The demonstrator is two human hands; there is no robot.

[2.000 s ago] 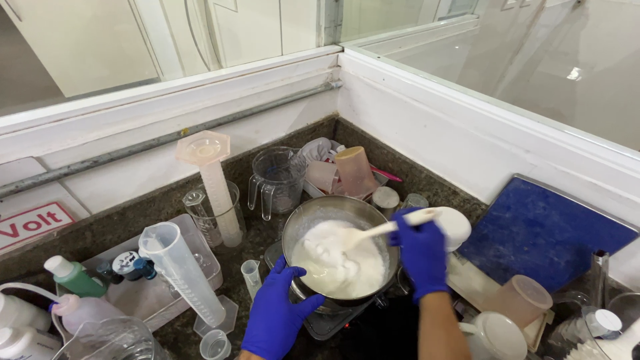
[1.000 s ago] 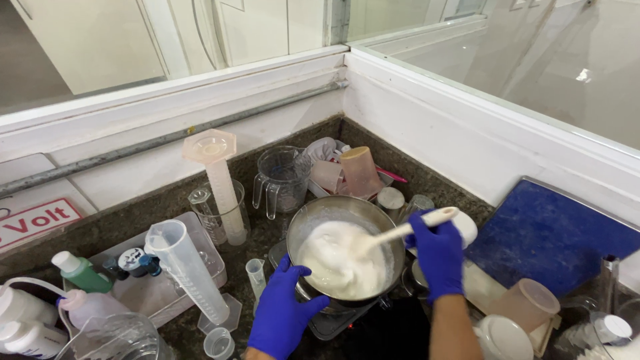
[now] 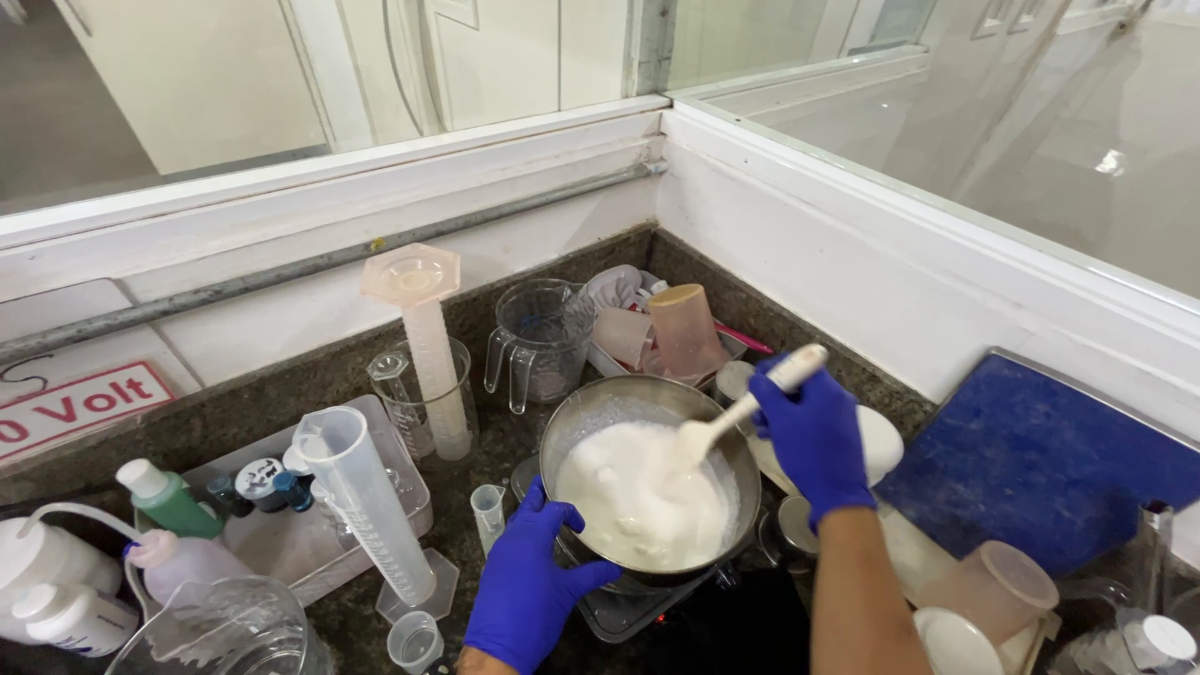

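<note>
A round metal bowl (image 3: 557,433) holds a white, creamy mass (image 3: 647,497) with a brighter foamy part on top. My right hand (image 3: 814,441), in a blue glove, is closed around the handle of a pale spatula or spoon (image 3: 741,410), whose head dips into the mass. At the bowl's near left side is my left hand (image 3: 534,581), also gloved in blue, with thumb and fingers on the rim. Under the bowl, a dark flat device (image 3: 623,614) partly shows, with a small red light beside it.
Left of the bowl stand a measuring cylinder (image 3: 370,506), a small cup (image 3: 415,641) and a plastic tray (image 3: 412,469) with bottles. Clear jugs (image 3: 539,347) and an upturned cylinder (image 3: 431,375) stand behind. A blue panel (image 3: 1050,459) and a translucent beaker (image 3: 994,591) are at the right.
The spatula has moved about within the white mass, held in my right hand throughout. My left hand has stayed at the bowl's rim.
</note>
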